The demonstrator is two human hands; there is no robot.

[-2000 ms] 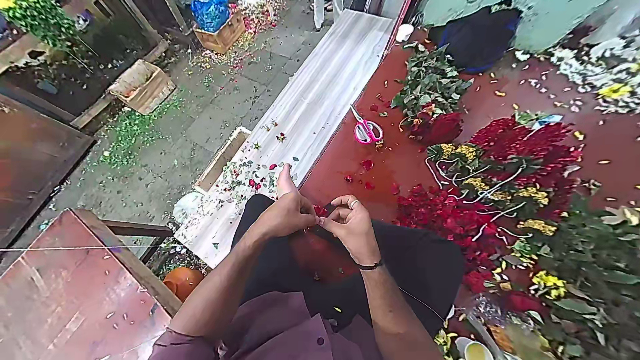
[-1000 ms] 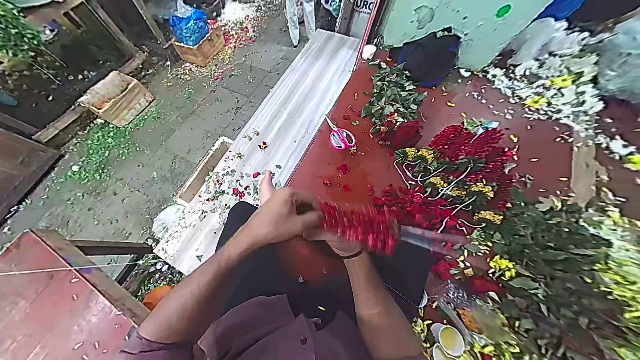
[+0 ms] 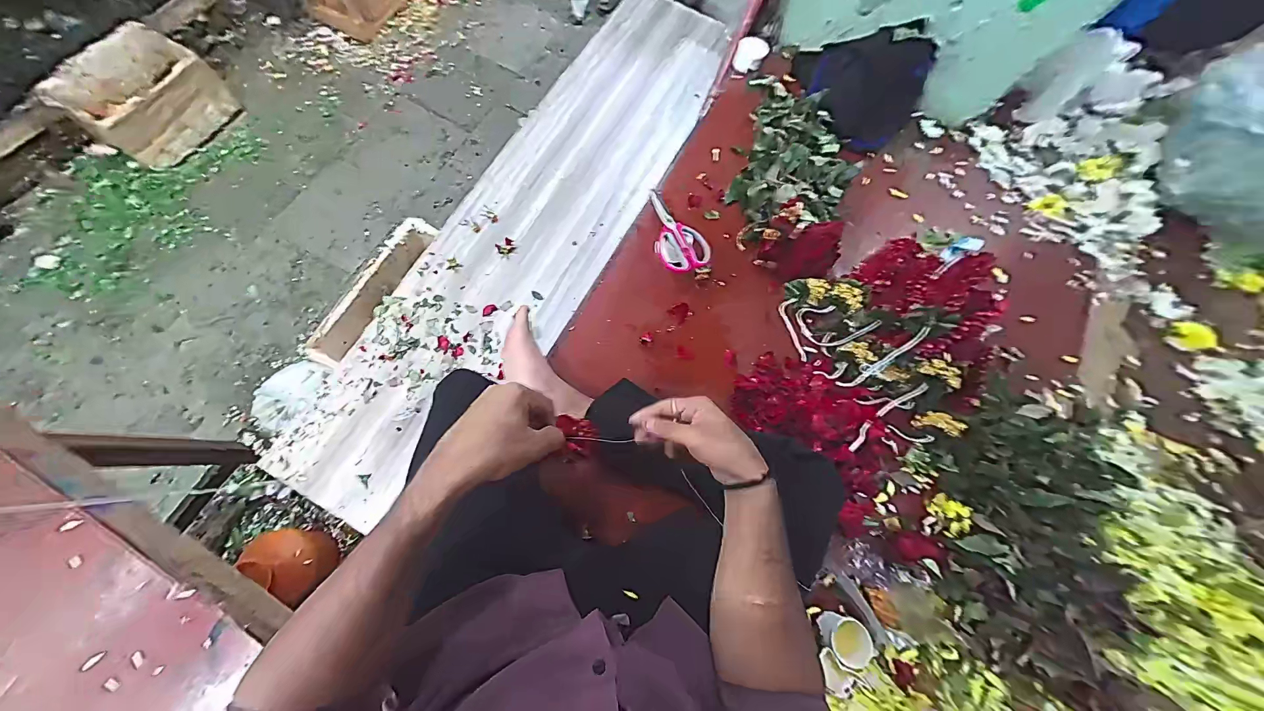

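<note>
My left hand (image 3: pixel 509 430) is closed at the near end of a short red flower strand (image 3: pixel 576 434), above my lap. From the strand a thin pale thread (image 3: pixel 614 439) runs taut to my right hand (image 3: pixel 691 434), whose thumb and fingertips pinch it. More of the thread hangs below my right hand toward my lap. Pink-handled scissors (image 3: pixel 681 242) lie partly open on the red surface ahead. Right of my hands lie a heap of red petals (image 3: pixel 805 405) and red garlands (image 3: pixel 928 291) with yellow flowers and white cords.
Green leaves (image 3: pixel 1027 513) and white and yellow flowers (image 3: pixel 1086 178) cover the right side. A whitish board (image 3: pixel 592 128) with scattered petals runs ahead. A cup (image 3: pixel 849 642) stands low right. An orange pot (image 3: pixel 288 563) and a wooden crate (image 3: pixel 148 94) are on the left.
One second ago a long red flower strand stretched rightward from my hands; now a short red piece shows by my left hand. My right hand has moved apart from my left with the thread.
</note>
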